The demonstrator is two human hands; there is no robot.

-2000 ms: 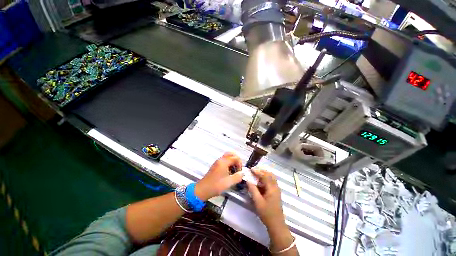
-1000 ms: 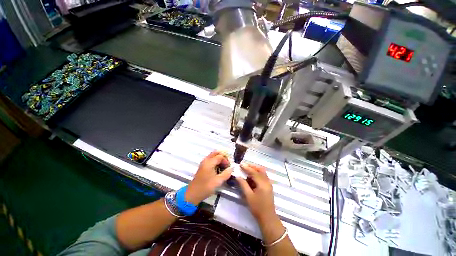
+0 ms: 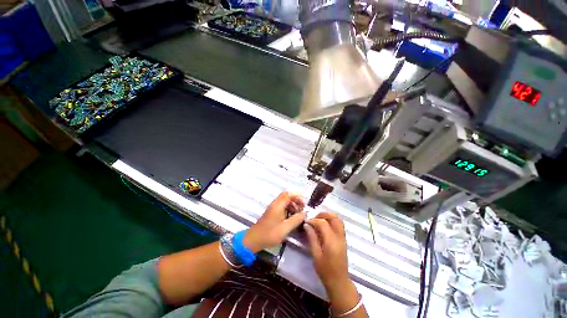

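Note:
My left hand (image 3: pixel 278 221), with a blue wrist strap (image 3: pixel 243 248) and a bracelet, and my right hand (image 3: pixel 327 239) meet at the fingertips just below the soldering iron's dark tip (image 3: pixel 319 195). A small white part (image 3: pixel 308 212) shows between the fingertips, mostly hidden. Both hands hold it. A small dark piece is partly visible by my left fingers; I cannot tell if it is a circuit board. Whether the tip touches the work cannot be told.
A black tray (image 3: pixel 174 133) holds one circuit board (image 3: pixel 191 185) at its near corner. A heaped board tray (image 3: pixel 112 90) is beyond. White parts (image 3: pixel 491 261) lie at right. The fume hood (image 3: pixel 339 77), temperature controller (image 3: pixel 528 99) and counter (image 3: pixel 469 171) stand above. A thin yellowish stick (image 3: pixel 372 225) lies on the ribbed plate.
The camera view has shifted, so the scene sits further right and slightly lower than one second ago. Both hands stay together under the iron, with fingers slightly repositioned. The counter still reads the same.

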